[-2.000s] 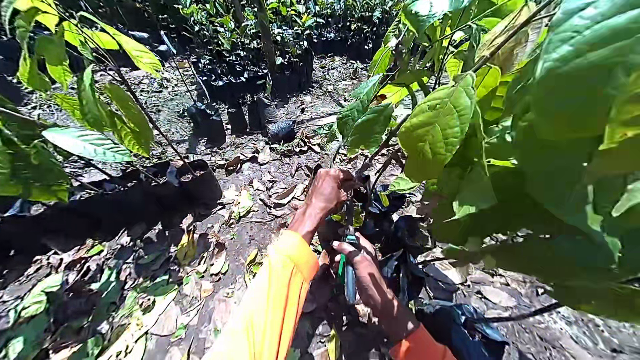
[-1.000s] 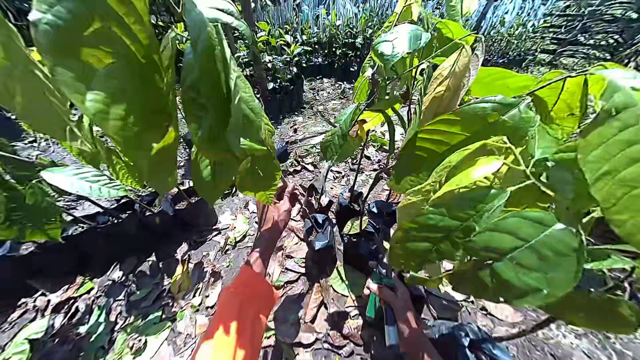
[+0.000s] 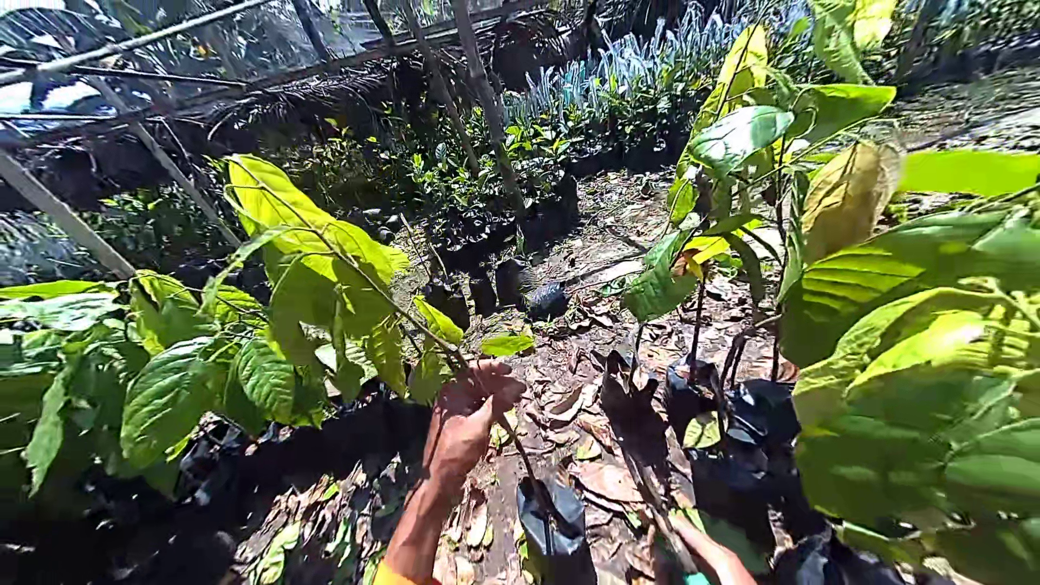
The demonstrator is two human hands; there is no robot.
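My left hand [image 3: 467, 414] is closed around the thin stem of a leafy seedling [image 3: 325, 276], whose broad green leaves spread up and to the left. The stem runs down into a black plastic nursery bag [image 3: 552, 520] of soil, below and right of that hand. My right hand [image 3: 711, 552] shows only in part at the bottom edge, beside a small green piece of a tool [image 3: 696, 578]; its fingers are mostly out of sight. Left of it, a dark bag with a cut stem [image 3: 638, 414] stands upright.
More potted seedlings with large leaves [image 3: 910, 366] crowd the right side, their black bags [image 3: 756, 414] close together. Leafy plants [image 3: 179, 382] fill the left. Dry leaves [image 3: 609, 479] litter the ground. Behind are wooden poles [image 3: 487, 97], rows of young plants [image 3: 528, 154] and a dark bag lying down [image 3: 547, 301].
My left hand now holds a seedling's stem, with the bagged plant upright near the middle. The green-handled tool in my right hand has dropped mostly out of view. The view has tilted up.
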